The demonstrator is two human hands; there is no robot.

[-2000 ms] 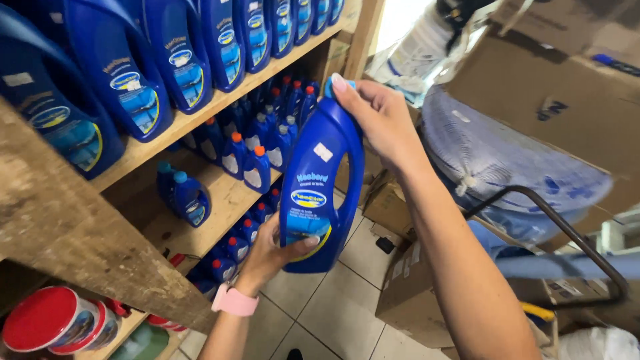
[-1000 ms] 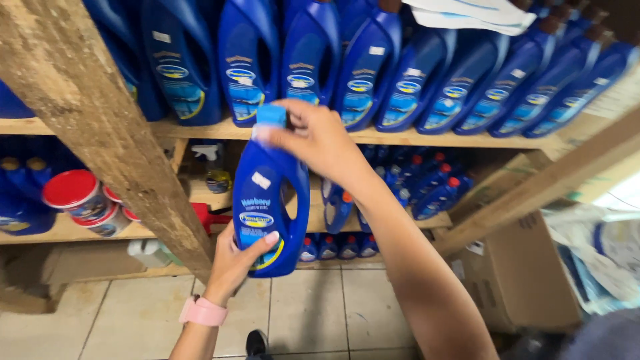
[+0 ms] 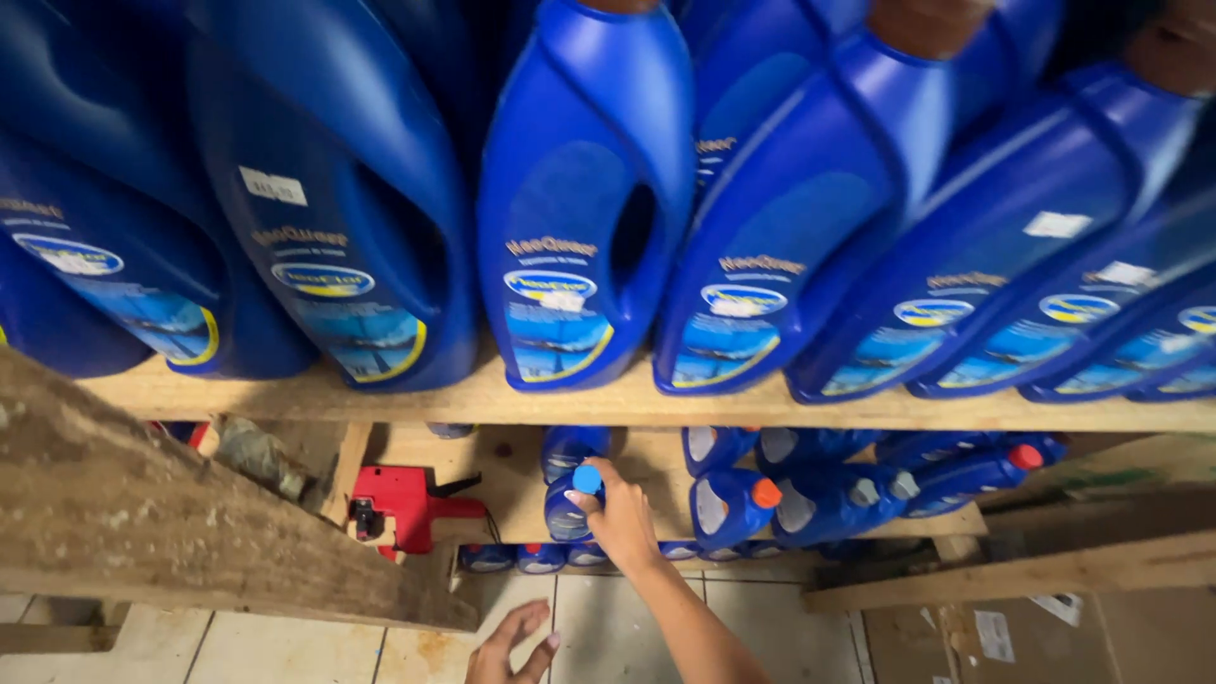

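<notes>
With its fingers at the light-blue cap, my right hand (image 3: 617, 513) grips a small blue plastic bottle (image 3: 567, 511) on the lower wooden shelf. Another blue bottle (image 3: 575, 446) stands right behind that one. My left hand (image 3: 513, 646) is lower in the view, over the tiled floor, with its fingers apart and nothing in them. To the left of the gripped bottle lies a red handheld label gun (image 3: 408, 508). Small blue bottles with orange, red and grey caps, such as an orange-capped bottle (image 3: 730, 503), stand to the right.
Large blue handled bottles (image 3: 584, 209) line the upper wooden shelf (image 3: 456, 404), above my hands. A rough wooden post (image 3: 190, 532) slants across the left. More small bottles (image 3: 540, 558) stand below the lower shelf. Cardboard boxes (image 3: 1045, 636) are at the lower right.
The large blue bottle that both hands held is out of them. My right hand has gone to a small bottle on the lower shelf, and my left hand has opened. The view has moved closer to the shelves.
</notes>
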